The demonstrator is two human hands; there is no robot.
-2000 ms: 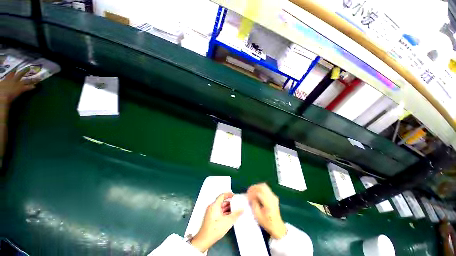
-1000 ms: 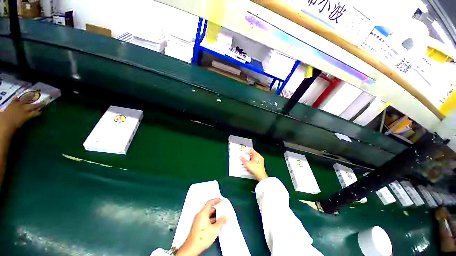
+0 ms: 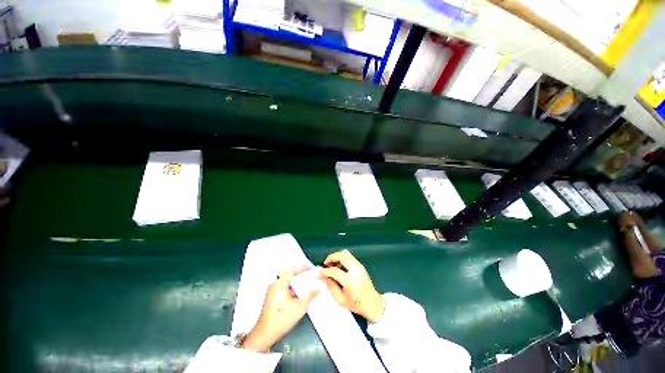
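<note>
A long white label strip [image 3: 267, 266] lies folded over the green bench, one part left of my hands and one running down toward me. My left hand [image 3: 281, 302] holds the strip at its fold. My right hand [image 3: 351, 285] has its fingertips at the same fold, touching the strip; whether a sticker is between them is too small to tell. On the green belt lie white product boxes with small round emblems: a near-left one [image 3: 169, 191], one ahead of my hands [image 3: 362, 194] and one further right [image 3: 440, 197].
A black-wrapped post [image 3: 510, 178] slants up at right. A white label roll [image 3: 525, 273] lies by it, its tail over the bench edge. Several boxes stand close together at far right, near another person's arm [image 3: 637, 244]. A blue-framed shelf [image 3: 313, 33] stands behind.
My right hand has moved back from the box on the belt to the strip at my left hand. The view has turned, and the other person's hand at left is almost out of view.
</note>
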